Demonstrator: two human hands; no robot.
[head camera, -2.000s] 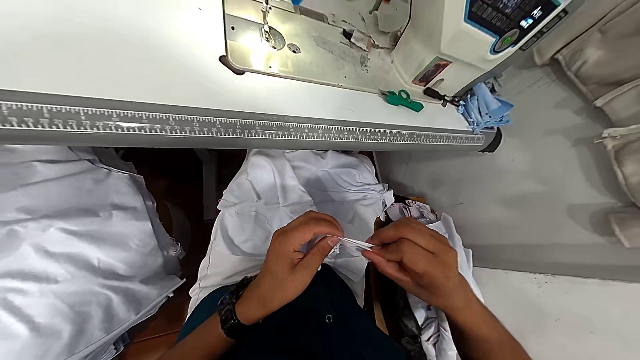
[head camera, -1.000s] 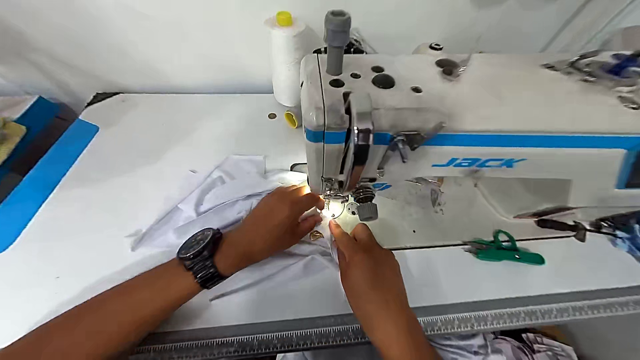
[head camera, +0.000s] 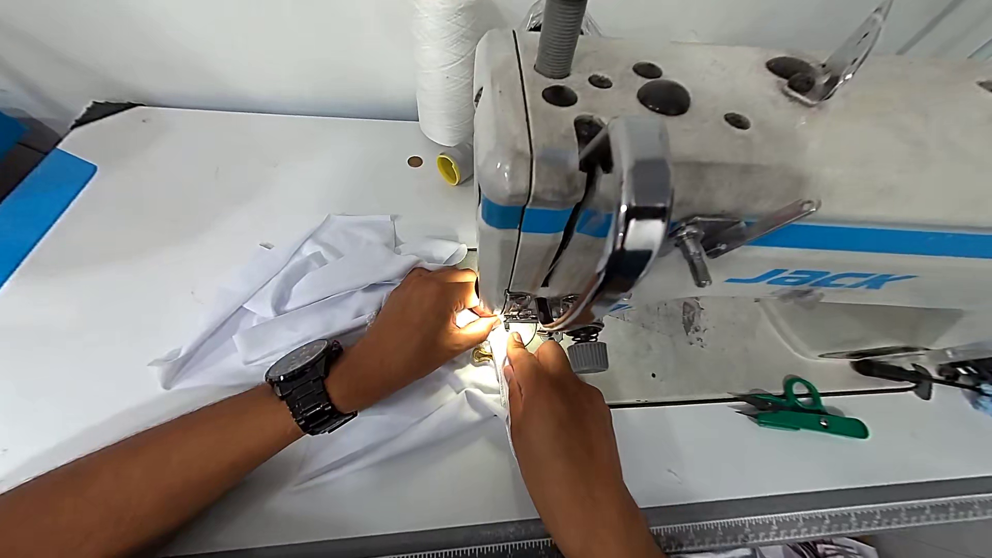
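Observation:
A Jack sewing machine (head camera: 728, 194) stands on the white table, its lamp lighting the needle area. White fabric (head camera: 310, 287) lies bunched to the left of the needle and spreads beneath my left wrist. My left hand (head camera: 422, 333), below a black wristwatch, pinches the fabric's edge just left of the presser foot (head camera: 521, 308). Close in front of the foot, my right hand (head camera: 558, 411) holds a narrow folded strip of the same fabric between thumb and finger. The fingertips of both hands nearly meet there, and glare blurs the exact edge.
Green-handled thread snips (head camera: 814, 415) lie on the table at the right. Behind the machine head's left end stands a white thread cone (head camera: 446, 70), with a yellow-rimmed spool (head camera: 452, 167) near it. A measuring tape strip (head camera: 821, 519) runs along the front edge.
Both hands were over the lap two seconds ago, pinching a small white piece; they are now at the needle area. Since one second ago they have stayed there, and the view has moved closer.

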